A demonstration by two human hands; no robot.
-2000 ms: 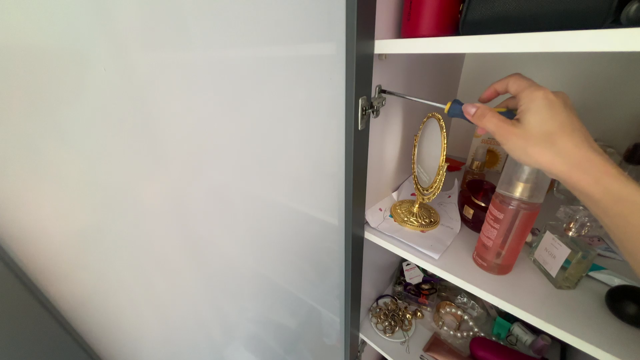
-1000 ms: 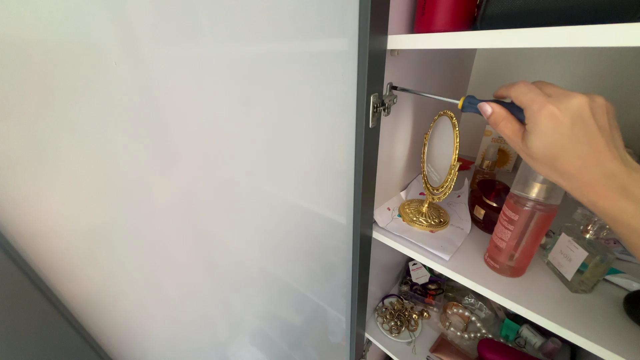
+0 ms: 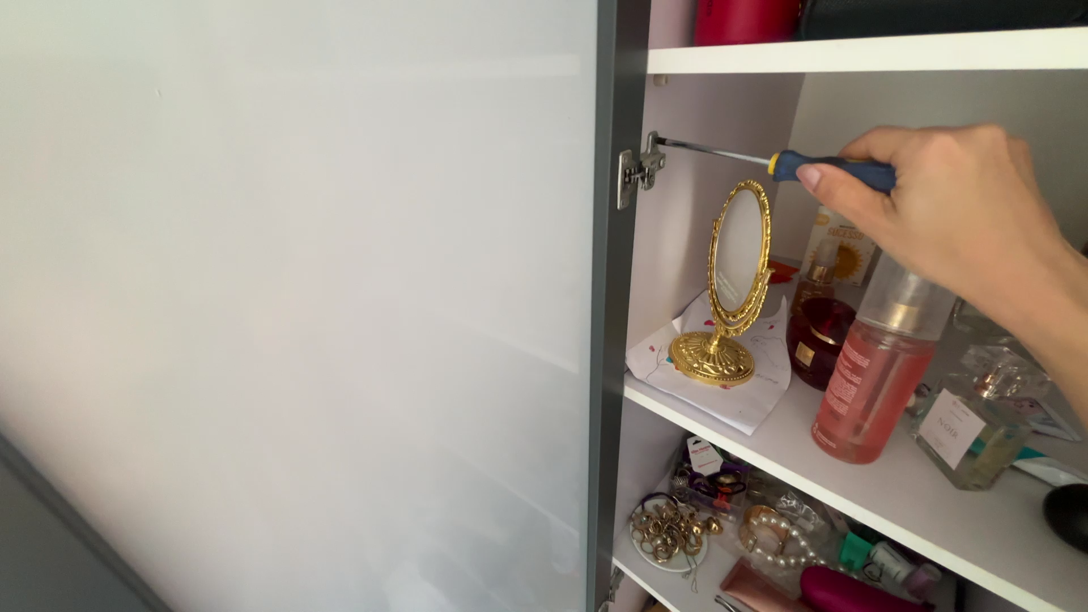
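My right hand (image 3: 960,204) is closed around the blue and yellow handle of a screwdriver (image 3: 833,168) at the upper right. Its metal shaft points left, and the tip meets the upper part of a metal cabinet hinge (image 3: 642,168). That hinge joins the inner side wall to the grey-edged cabinet door (image 3: 340,297), which fills the left of the view. Below the screwdriver, a gold-framed oval mirror (image 3: 739,255) stands on a sheet of paper (image 3: 761,399) on the middle shelf. My left hand is not in view.
Right of the mirror stand a dark red jar (image 3: 816,348), a pink spray bottle (image 3: 875,382) and a glass perfume bottle (image 3: 969,433). The lower shelf holds a dish of rings (image 3: 667,544), a pearl string (image 3: 795,544) and a magenta case (image 3: 858,591). A red container (image 3: 744,21) stands on the top shelf.
My right hand keeps hold of the screwdriver, its tip staying at the hinge, while the hand's pose around the handle has shifted. The view has moved slightly.
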